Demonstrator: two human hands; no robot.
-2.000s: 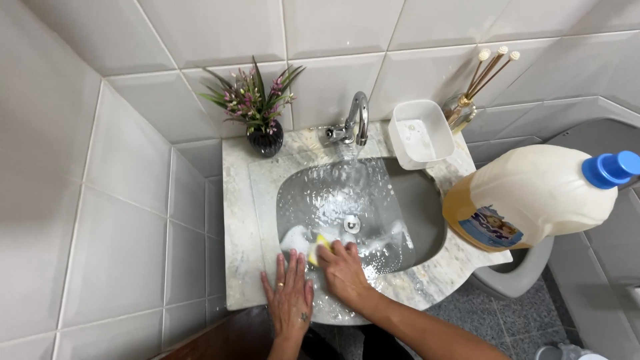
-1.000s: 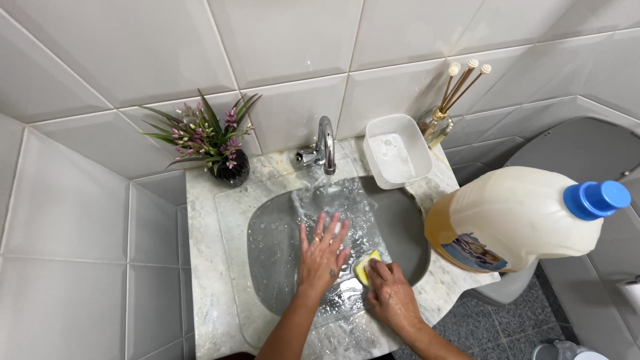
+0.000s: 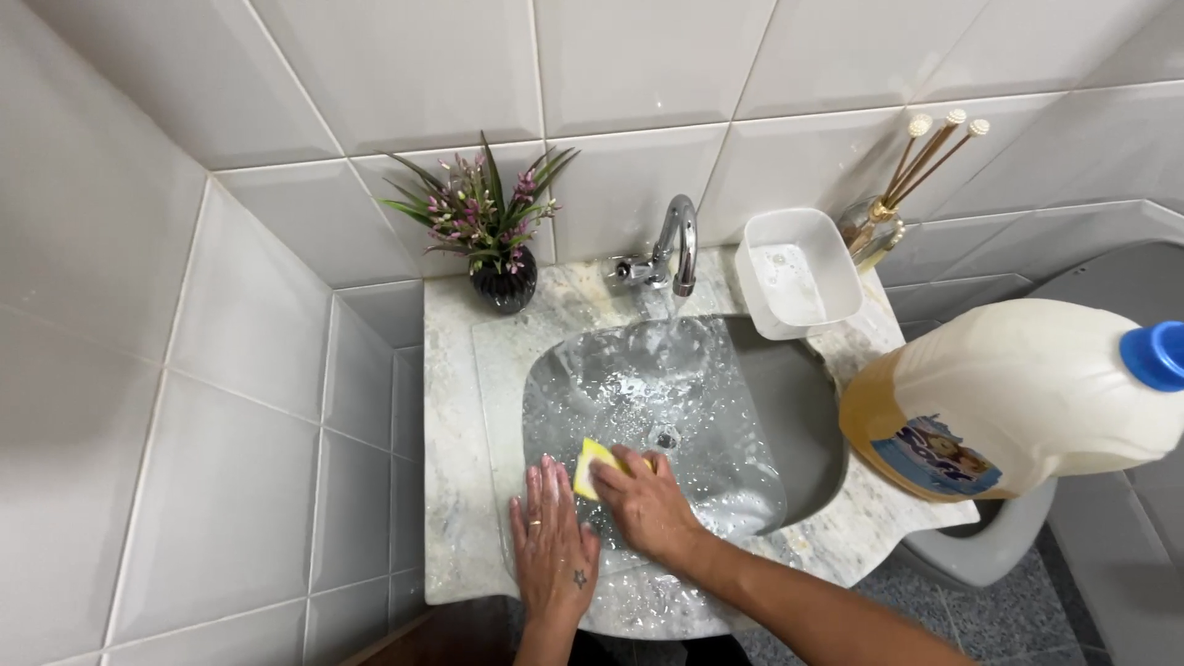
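A clear, wet sheet, apparently glass (image 3: 754, 453), lies over the left and middle of the grey sink basin (image 3: 809, 416). My right hand (image 3: 643, 499) grips a yellow and white sponge (image 3: 592, 470) against the sheet, left of the drain. Just left of it, my left hand (image 3: 555, 546) rests flat, fingers extended, on the sheet's near left part. Water runs from the chrome faucet (image 3: 683, 245) onto the sheet, with suds and drops across it.
On the marble countertop (image 3: 453, 444) stand a dark vase of flowers (image 3: 504, 279), a white plastic tub (image 3: 800, 277) with suds, a reed diffuser (image 3: 869, 231) and a large blue-capped jug (image 3: 1008, 398). A toilet (image 3: 990, 555) is at right; tiled walls (image 3: 240, 481) enclose the left and back.
My left hand has moved from the sheet's middle to its near left part. The sponge in my right hand has moved left from the right side of the sheet.
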